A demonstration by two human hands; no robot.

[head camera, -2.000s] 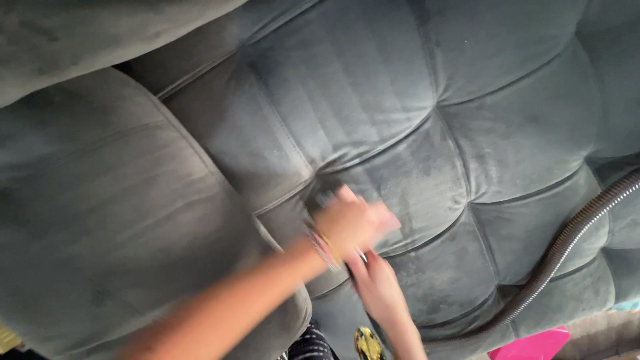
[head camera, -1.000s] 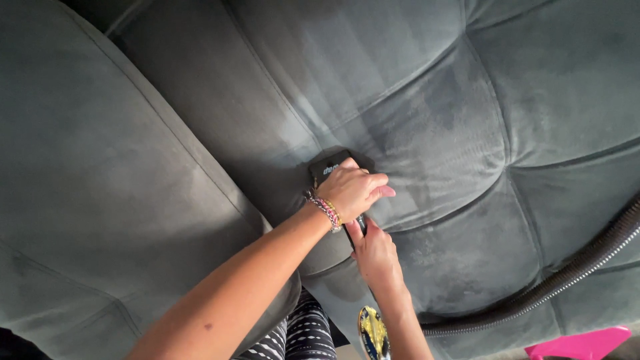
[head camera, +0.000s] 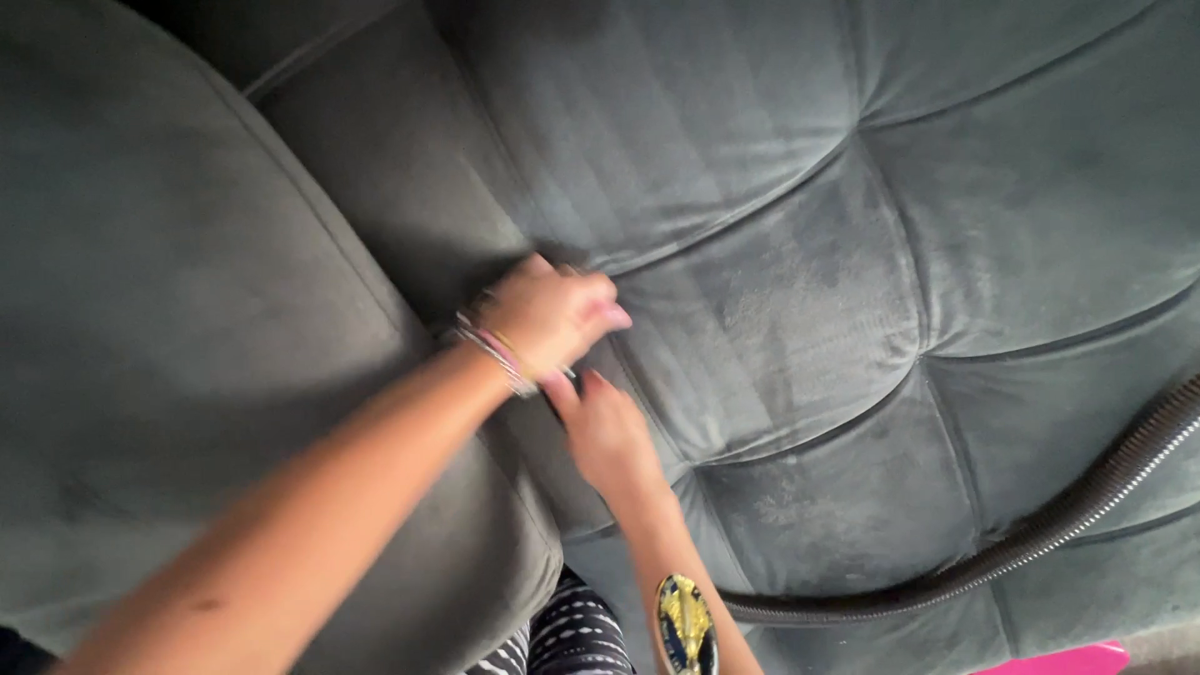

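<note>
My left hand (head camera: 553,314), with bracelets at the wrist, presses on the head of a dark upholstery tool, which is mostly hidden beneath it and blurred. Just below and to the right, my right hand (head camera: 609,431) is closed around the tool's handle. The tool lies against the grey tufted velvet sofa seat (head camera: 816,281), beside the seam under a large cushion. Lighter and darker streaks mark the fabric near both hands. A dark ribbed hose (head camera: 1041,539) runs from behind my right forearm across the seat.
A large grey cushion (head camera: 169,281) fills the left side. Something bright pink (head camera: 1059,659) shows at the bottom right, past the sofa edge. My patterned trouser leg (head camera: 577,623) is at the bottom.
Both hands stay on the tool, which has shifted across the seat toward the large cushion's edge. One second ago the tool's dark head showed beyond my left hand; now it is mostly hidden.
</note>
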